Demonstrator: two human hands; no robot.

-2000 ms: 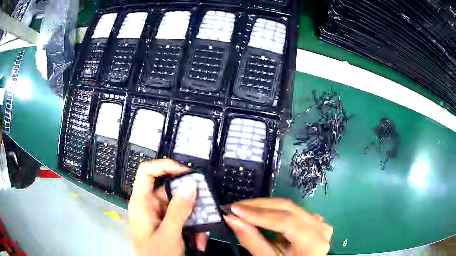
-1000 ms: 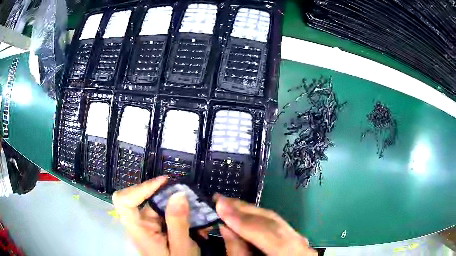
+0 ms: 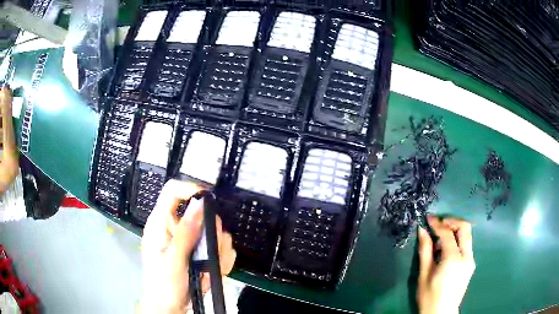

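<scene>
My left hand (image 3: 178,245) holds a black housing (image 3: 211,257) turned on edge, so its dark side faces me, in front of the tray. My right hand (image 3: 446,257) is at the lower edge of the larger heap of thin black fittings (image 3: 423,172), thumb and fingertips close together; whether a piece is pinched cannot be told. The black blister tray (image 3: 276,270) holds two rows of housings with white upper parts and dark dotted lower parts. The front-left pocket (image 3: 113,156) shows only a dotted dark floor.
A smaller heap of tiny black pieces (image 3: 493,178) lies farther right. A stack of black trays (image 3: 496,49) stands at the back right, behind a white strip (image 3: 466,92). A clear plastic bag (image 3: 89,49) and a perforated strip (image 3: 32,104) are left. Another person's arm (image 3: 7,138) shows at the left edge.
My right hand has left the housing and moved right to the larger heap. My left hand has turned the housing from face-up onto its edge. Another person's arm has appeared at the left.
</scene>
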